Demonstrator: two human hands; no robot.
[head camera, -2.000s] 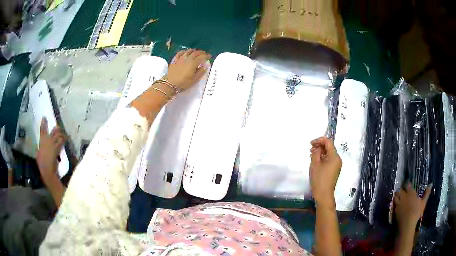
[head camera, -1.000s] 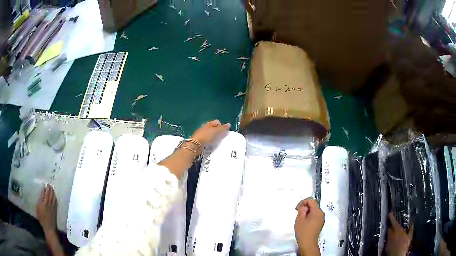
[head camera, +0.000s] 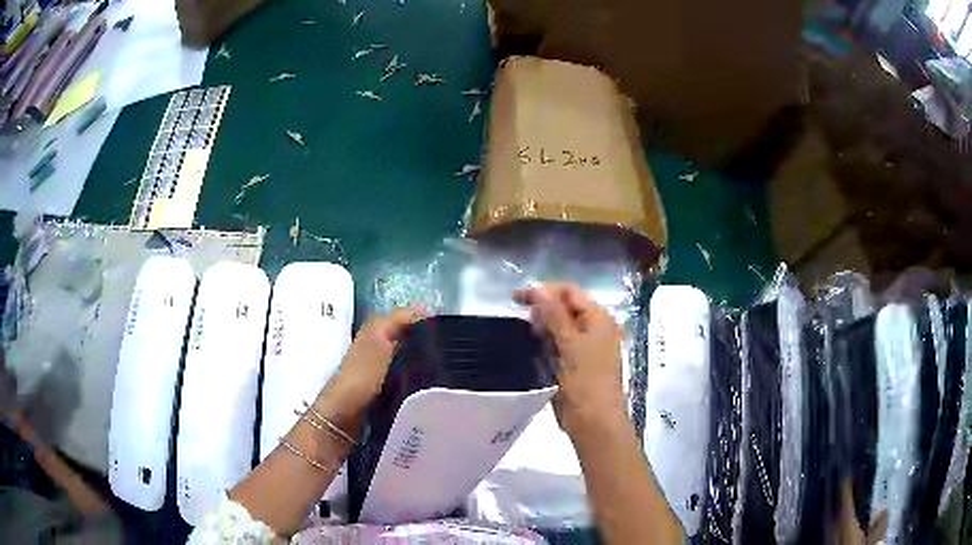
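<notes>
My left hand (head camera: 368, 367), with bracelets at the wrist, holds a long white-and-black unit, likely a laminator (head camera: 458, 426), by its left side. The unit is tilted, its black slotted part up and its white printed face towards me. My right hand (head camera: 584, 357) is at the unit's far right corner, fingers bent over the bags; whether they pinch film is blurred. Clear film (head camera: 410, 287) glints beyond the unit. The glossy stack of poly bags (head camera: 544, 479) lies under and beside it, its far end at the open brown carton (head camera: 565, 160) marked SL200.
Three white unbagged units (head camera: 224, 383) lie at left on a pale board (head camera: 64, 351). A printed label sheet (head camera: 181, 160) lies beyond. Bagged units (head camera: 789, 415) stand in a row at right, beside a white-topped one (head camera: 677, 405). Other people's hands show at both sides.
My left hand has taken the unit left of the bags and tilted it up over the stack. My right hand has moved up and left to its far end. Film now shows spread beyond it.
</notes>
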